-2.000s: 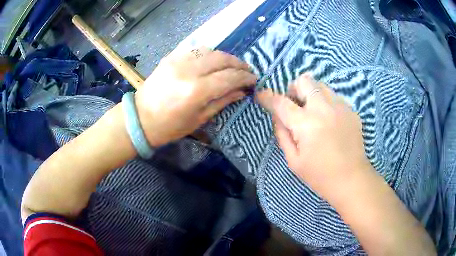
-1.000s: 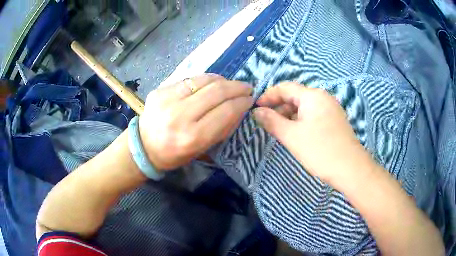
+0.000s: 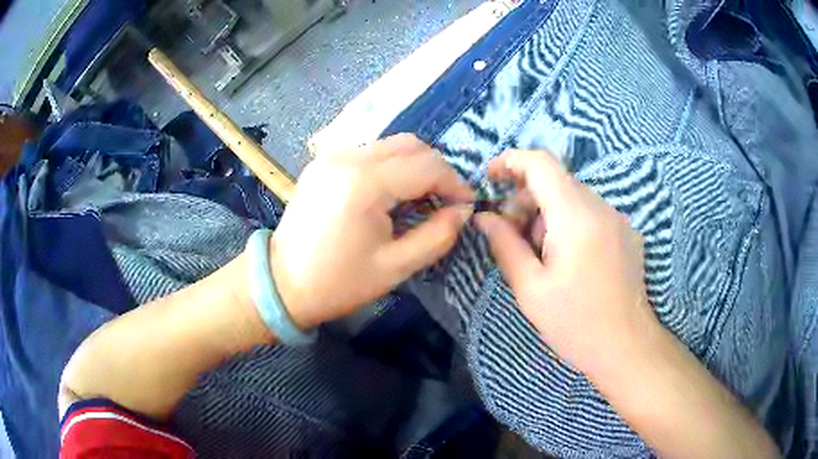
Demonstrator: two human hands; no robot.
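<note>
A denim jacket [image 3: 619, 99] lies wrong side up, grey-blue and striped-looking, with a dark blue band along its upper left edge. A rounded pocket bag [image 3: 538, 376] with a stitched curved edge lies under and below my right hand. My left hand [image 3: 377, 224] and my right hand [image 3: 574, 260] meet fingertip to fingertip above the jacket. Both pinch a small dark strip [image 3: 482, 205] between thumb and forefinger. The fingers hide most of the strip. My left wrist has a pale green bangle.
A wooden stick [image 3: 220, 125] slants down towards my left wrist. A heap of dark blue and grey denim [image 3: 161, 242] lies at the left. A white table edge [image 3: 404, 81] shows beyond my left hand, with the speckled grey floor and metal parts behind it.
My left fingers were flat over the seam and are now curled in a pinch. The fingertips of both hands have moved slightly right and down, and the strip shows between them.
</note>
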